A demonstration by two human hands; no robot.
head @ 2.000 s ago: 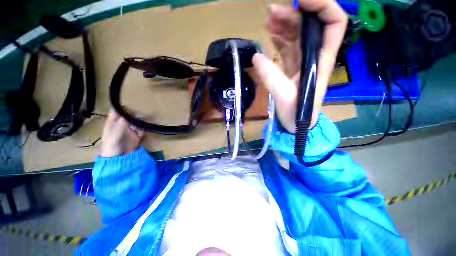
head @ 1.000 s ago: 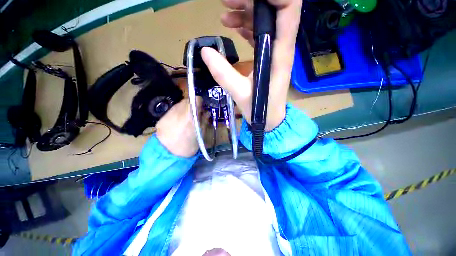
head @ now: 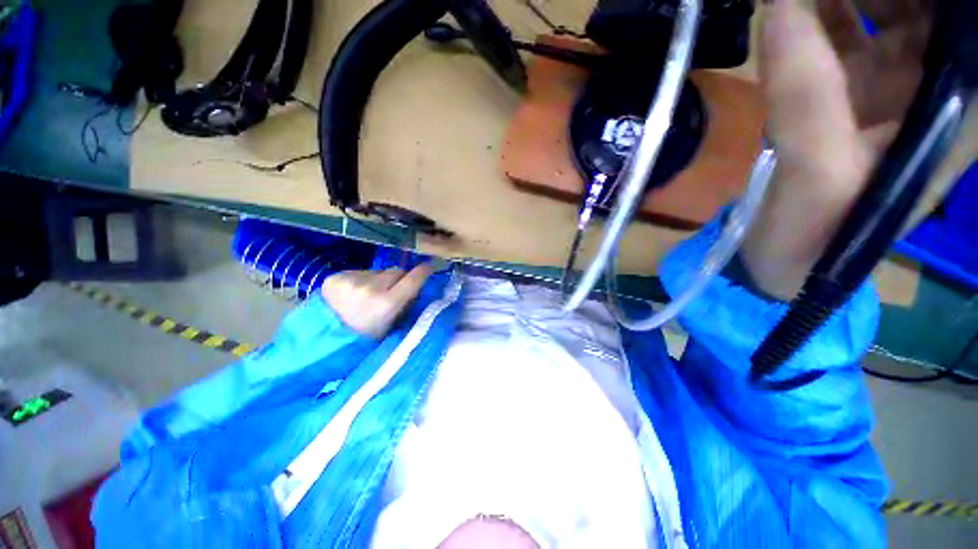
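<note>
A round black earcup (head: pixel 633 134) with a shiny silver centre sits on the orange-brown fixture (head: pixel 542 161). Clear headband tubes (head: pixel 643 161) loop from it towards me. My right hand (head: pixel 815 150), partly cut off by the top edge, holds the black soldering iron (head: pixel 858 236); its tip is out of view. My left hand (head: pixel 370 300) is below the bench edge, beside a blue bin, fingers close together; I cannot tell whether it holds anything. A black headband assembly (head: pixel 343 129) lies left of the fixture, touched by no hand.
More black headsets (head: pixel 220 107) with loose thin wires lie at the left on the cardboard (head: pixel 450 161). A blue bin (head: pixel 284 257) with white curved lines is below the bench edge. A blue tray (head: pixel 949 241) is at the right. Yellow-black tape marks the floor.
My left hand has left the headset beside the fixture and moved down below the bench edge. The view has shifted, so the fixture appears higher and further right. My right hand still holds the iron.
</note>
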